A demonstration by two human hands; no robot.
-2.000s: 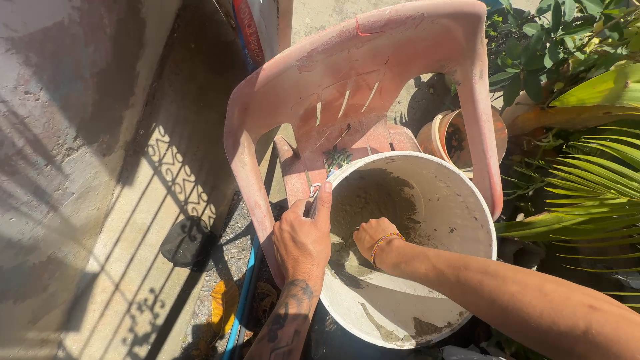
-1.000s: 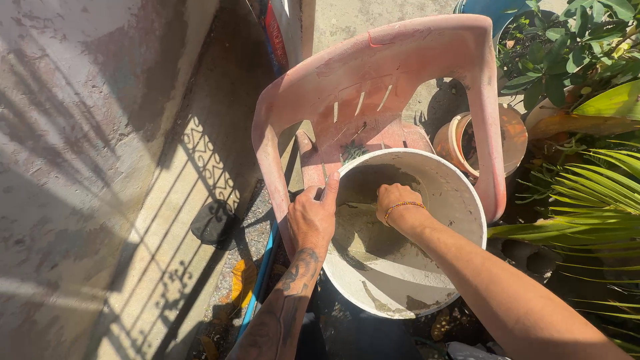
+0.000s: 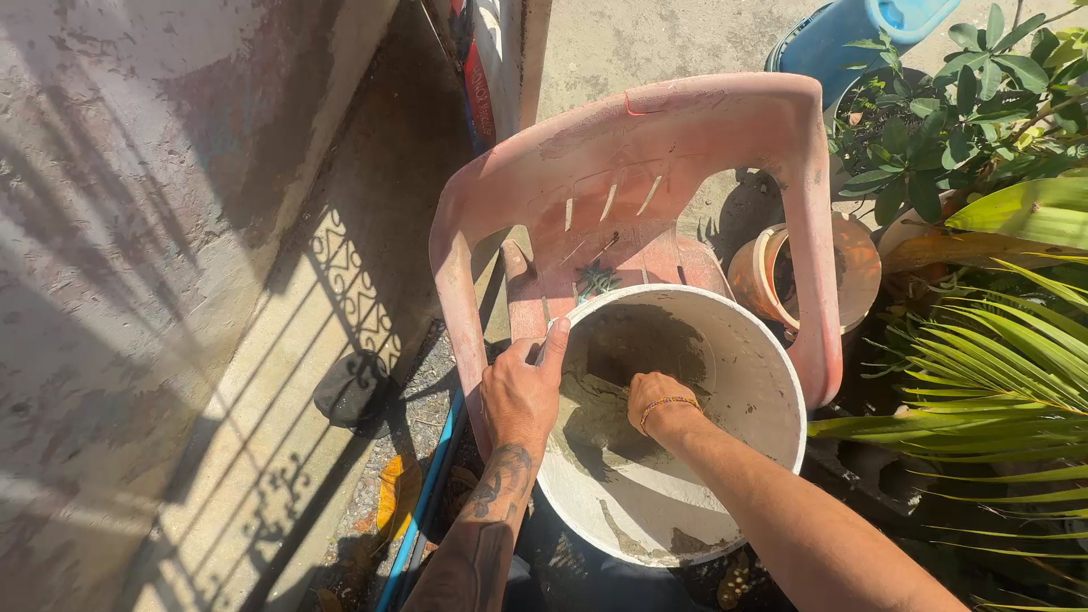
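A white plastic bucket [image 3: 761, 365] stands at the seat of a faded pink plastic chair [image 3: 629, 127], its mouth tilted toward me. Wet grey-green mortar or similar paste [image 3: 608, 425] coats its bottom and part of its wall. My left hand [image 3: 523, 382] grips the bucket's left rim, thumb over the edge. Down inside the bucket is my right hand [image 3: 667, 404], a woven bracelet on the wrist; its fingers are curled as around something, but what it holds is hidden by the hand and the paste.
A rough plastered wall [image 3: 127, 212] rises at the left. A blue pipe [image 3: 425, 501] runs along the ground beside the chair. Terracotta-coloured pots [image 3: 854, 272], a leafy plant [image 3: 969, 102] and palm fronds [image 3: 1003, 382] crowd the right. A blue plastic container [image 3: 829, 51] lies at the top right.
My right hand has shifted about within the bucket, while my left hand has kept its hold on the rim. The view has moved somewhat.
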